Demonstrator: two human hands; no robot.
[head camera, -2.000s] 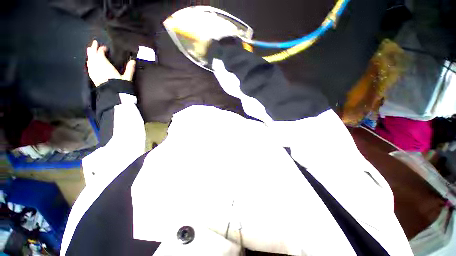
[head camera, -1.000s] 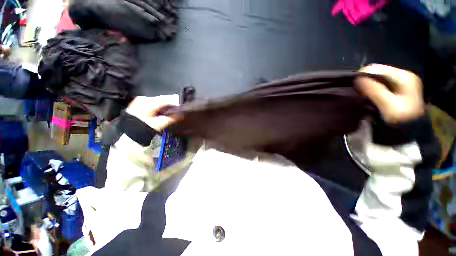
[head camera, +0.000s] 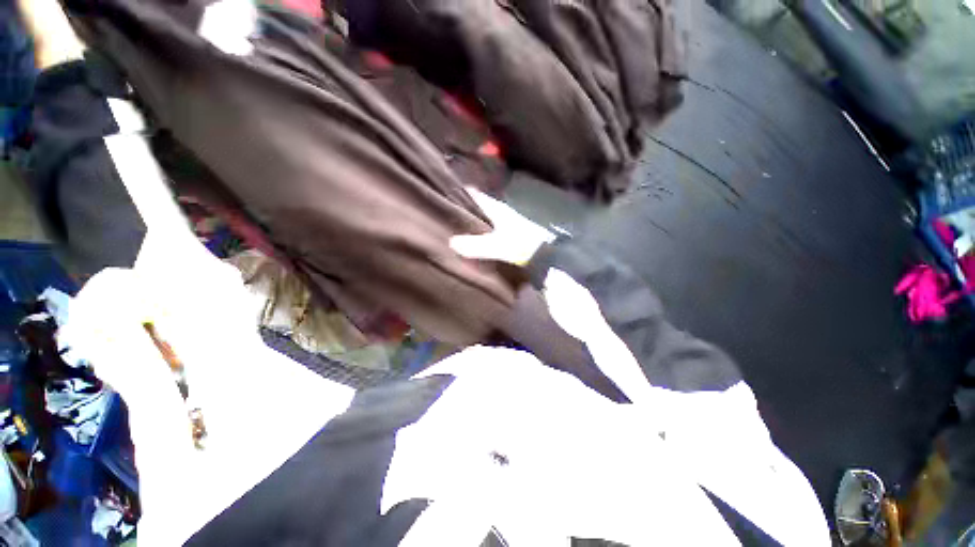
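Observation:
A dark brown garment (head camera: 321, 182) stretches diagonally from the upper left to the centre, in front of the wearer. My right hand (head camera: 503, 230), overexposed to white, grips its near right end. My left hand (head camera: 51, 30) is at the top left corner, blurred and cut off by the edge. It is at the garment's far left end; its fingers are hidden, but the cloth runs taut from it. A white patch (head camera: 230, 26) shows by the garment's upper edge.
A heap of dark garments (head camera: 567, 86) lies beyond the held one. The dark table cover (head camera: 770, 246) spreads to the right. A steam iron (head camera: 862, 506) is at the lower right. Bright pink cloth (head camera: 928, 291) and a blue crate (head camera: 952, 171) are at the right edge. Blue bins (head camera: 80, 470) stand lower left.
The view has turned left. Both hands and the garment have moved left over the side with the dark heap. The right hand earlier left the iron and took hold of the garment.

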